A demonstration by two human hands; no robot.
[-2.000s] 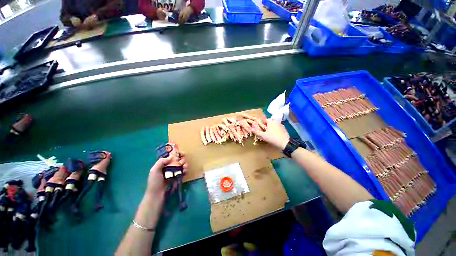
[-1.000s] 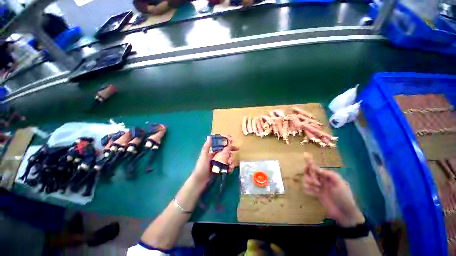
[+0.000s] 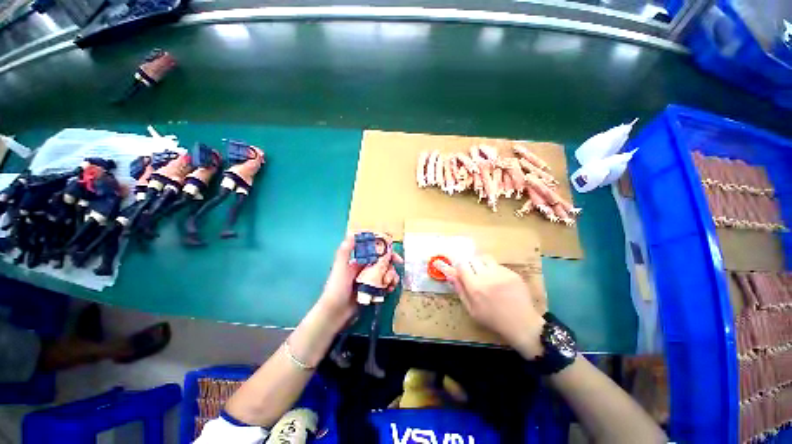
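Observation:
My left hand holds an action figure body, with its dark blue block up and dark legs hanging down, left of the cardboard. My right hand has its fingers pinched at the round orange dish, partly covering it. The figure arm in its fingers is mostly hidden. The dish sits on a clear bag on the cardboard sheets. A loose pile of figure arms lies on the cardboard beyond the dish.
Figure bodies stand in a row and a heap on white plastic at left. One body lies on the conveyor. White squeeze bottles and a blue tote with arms are at right. A person's foot shows lower left.
My right hand has moved from the arm pile, across the cardboard, to the orange dish. My left hand still holds the body. The view has shifted and tilted down.

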